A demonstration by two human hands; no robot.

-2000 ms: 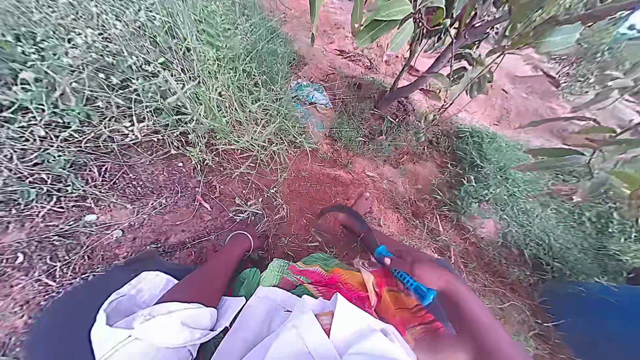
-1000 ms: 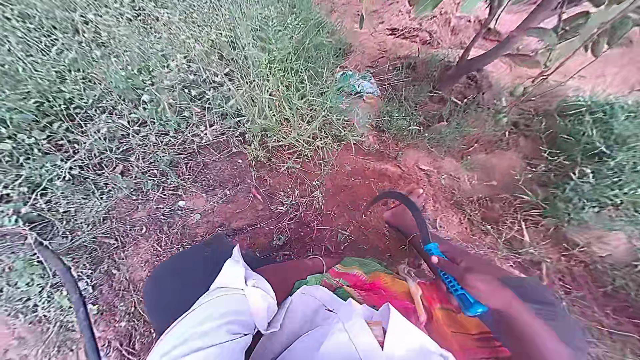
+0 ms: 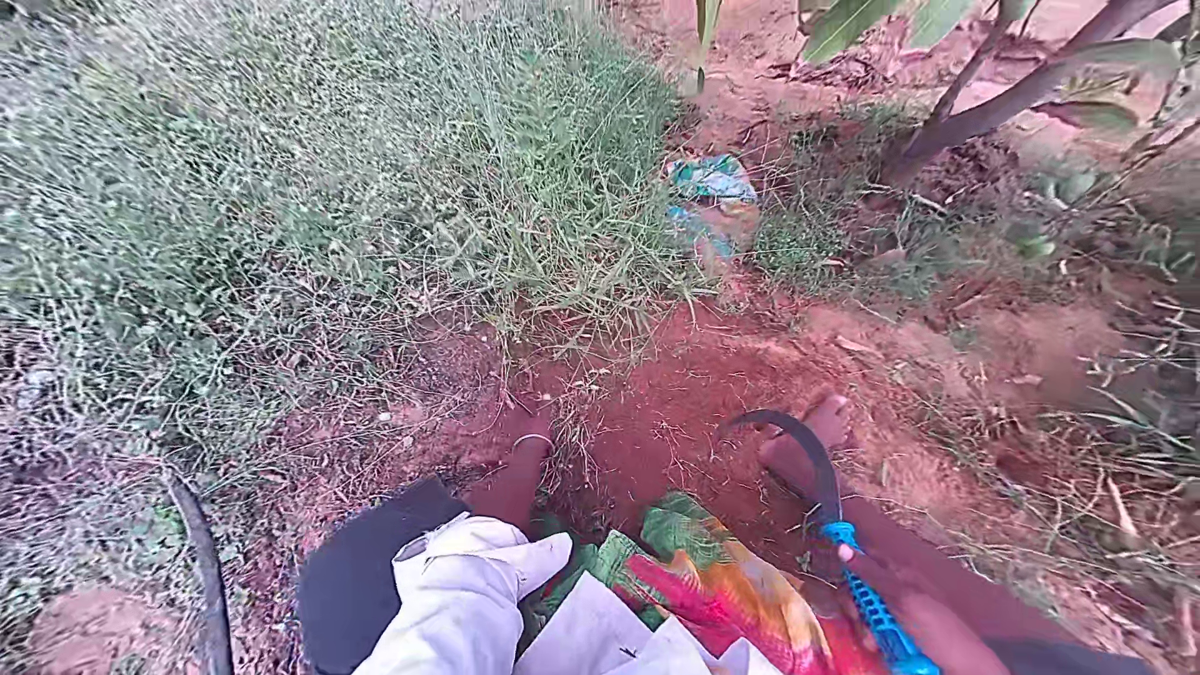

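My right hand (image 3: pixel 905 595), low on the right, is closed on the blue plastic handle of a sickle (image 3: pixel 814 450). Its dark curved blade points up and left, close to my bare foot (image 3: pixel 827 424). My left hand (image 3: pixel 532 411) reaches down to the soil at the base of dry weeds (image 3: pixel 577 436), with a thin pale bangle at the wrist and a white sleeve (image 3: pixel 469 591) above. Its fingers are blurred and partly hidden, so its grip is unclear. Multicoloured cloth (image 3: pixel 741 591) lies over my lap between the arms.
Dense grass and weeds (image 3: pixel 328 178) cover the upper left. A crumpled blue-green plastic bag (image 3: pixel 714 183) lies beyond the reddish soil (image 3: pixel 694 394). A small tree trunk (image 3: pixel 994 112) with leafy branches stands upper right. A dark stick or hose (image 3: pixel 204 572) lies lower left.
My left hand has reached forward to the ground by the weeds. The sickle stays in my right hand, its blade over the soil near my foot. The view has swung left.
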